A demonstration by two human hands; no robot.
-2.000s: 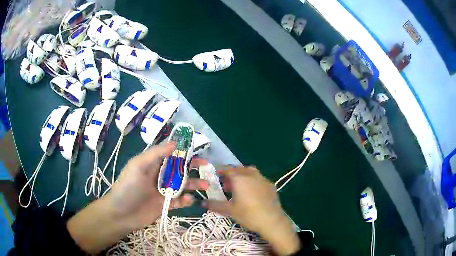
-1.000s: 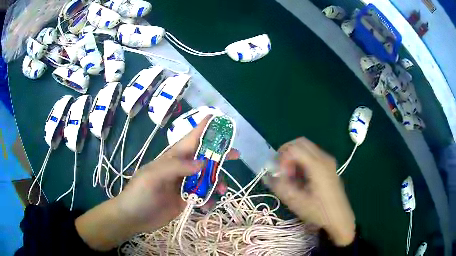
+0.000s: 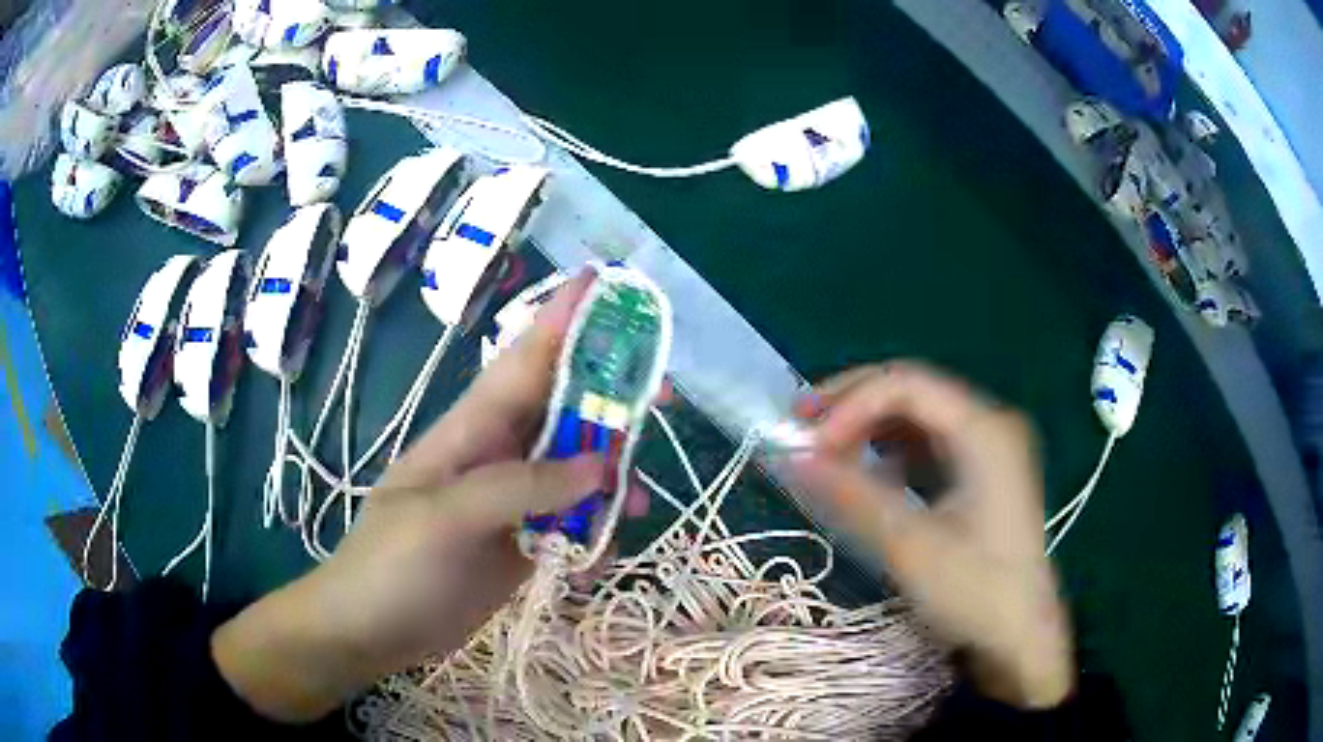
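Note:
My left hand (image 3: pixel 421 536) grips an open white housing (image 3: pixel 607 399) upright, its hollow side facing me. The green circuit board (image 3: pixel 618 345) shows in its upper end and the blue battery (image 3: pixel 569 486) with red wires in its lower end, partly under my thumb. A cord hangs from the lower end. My right hand (image 3: pixel 914 478), blurred, is to the right with thumb and fingers pinched on the small pale end of a cord (image 3: pixel 788 435), which runs down to the tangled cord heap (image 3: pixel 697 652) below both hands.
Open units (image 3: pixel 298 297) stand on edge in a row at left, cords hanging. More units (image 3: pixel 240 123) are piled behind. Closed units (image 3: pixel 802 145) with cords lie on the green belt beyond the grey metal rail (image 3: pixel 639 276). A blue basket (image 3: pixel 1095 51) is at upper right.
The right hand has moved from beside the housing out to the right and now pinches a cord end. The view has shifted, and units on the belt appear farther right.

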